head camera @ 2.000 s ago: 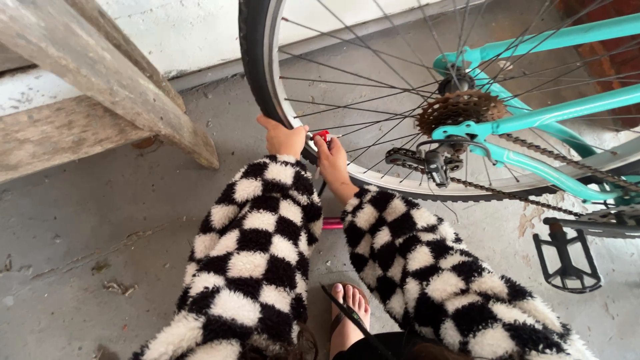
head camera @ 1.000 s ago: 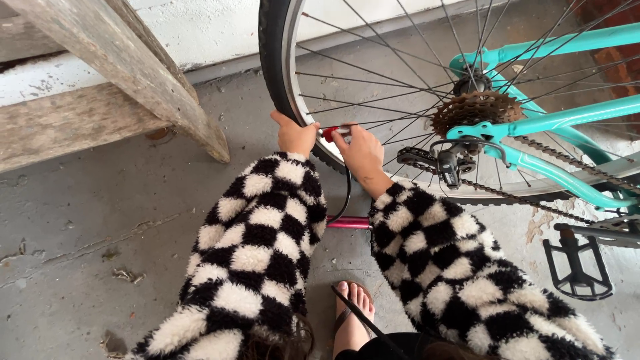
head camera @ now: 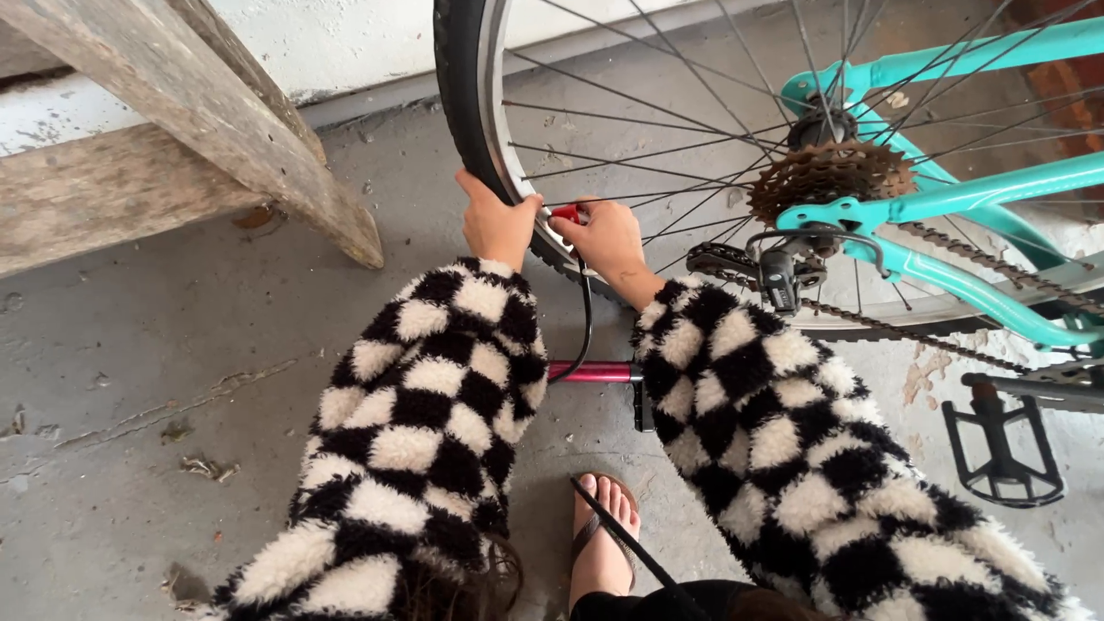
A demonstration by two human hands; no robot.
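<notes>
My left hand [head camera: 498, 222] grips the black tire [head camera: 460, 82] and rim of a bicycle's rear wheel, its thumb on the rim. Just right of it, at the rim's inner side, my right hand [head camera: 604, 241] holds a red pump head [head camera: 567, 213]. Whether the head sits on the valve is hidden by the fingers. A black hose [head camera: 588, 319] runs down from it toward a pink metal bicycle pump [head camera: 595, 372] on the floor, partly covered by my left sleeve. Rusty rear sprockets [head camera: 828, 181] and the rear derailleur [head camera: 780, 276] are right of my hands.
The turquoise bicycle frame [head camera: 966, 203] extends right, with a black pedal [head camera: 1005, 453] below it. A weathered wooden bench leg [head camera: 250, 129] stands at upper left by a white wall [head camera: 362, 39]. My sandalled foot [head camera: 601, 552] is on the grey concrete floor [head camera: 198, 362] below the pump.
The red pump head, seen between my hands at the rim before, is now more covered by my right hand, which has closed in toward the rim. My left hand stays on the wheel.
</notes>
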